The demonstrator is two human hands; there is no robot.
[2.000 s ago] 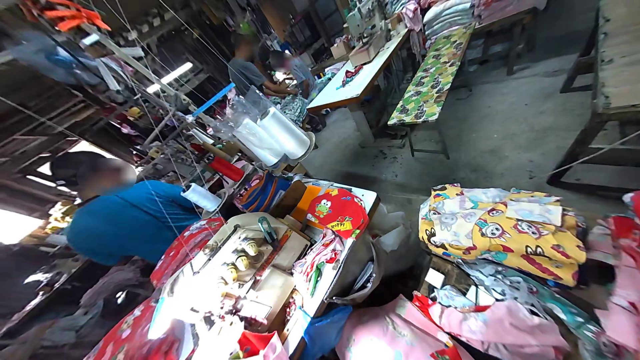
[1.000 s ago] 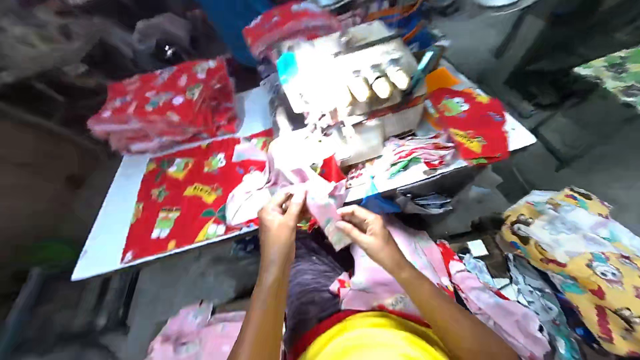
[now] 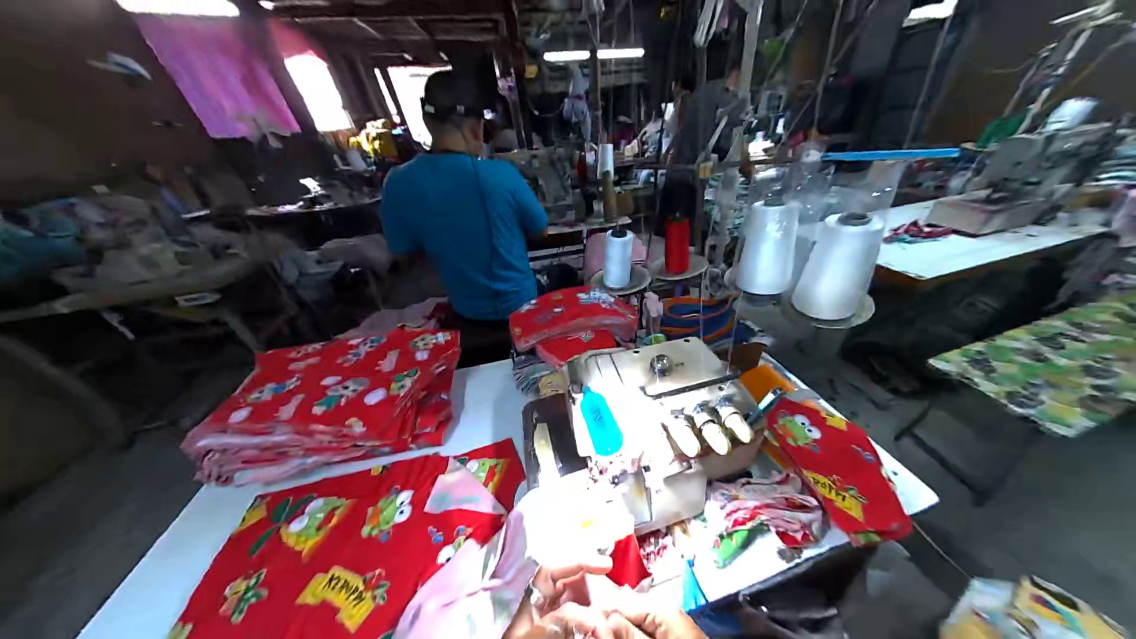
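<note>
Both hands are at the bottom middle, before an overlock sewing machine (image 3: 661,382) on a white table. My left hand (image 3: 555,599) pinches the pale pink fabric (image 3: 470,586), which runs left over a red printed cloth (image 3: 373,524). Close beside it, my right hand (image 3: 643,612) has its fingers at the same fabric; its lower part is cut off by the frame edge. Bright glare washes out the cloth near the needle area. A small red piece of cloth (image 3: 628,561) lies just above my right hand.
A stack of folded red printed fabric (image 3: 337,395) lies left; fabric scraps (image 3: 768,510) and a red printed piece (image 3: 839,470) lie right. White thread cones (image 3: 834,266) stand behind the machine. A person in a blue shirt (image 3: 470,231) sits beyond, facing away.
The view has swung up and toward the machine. One second ago both hands held the pale pink fabric up in front of the table edge; now they are close together.
</note>
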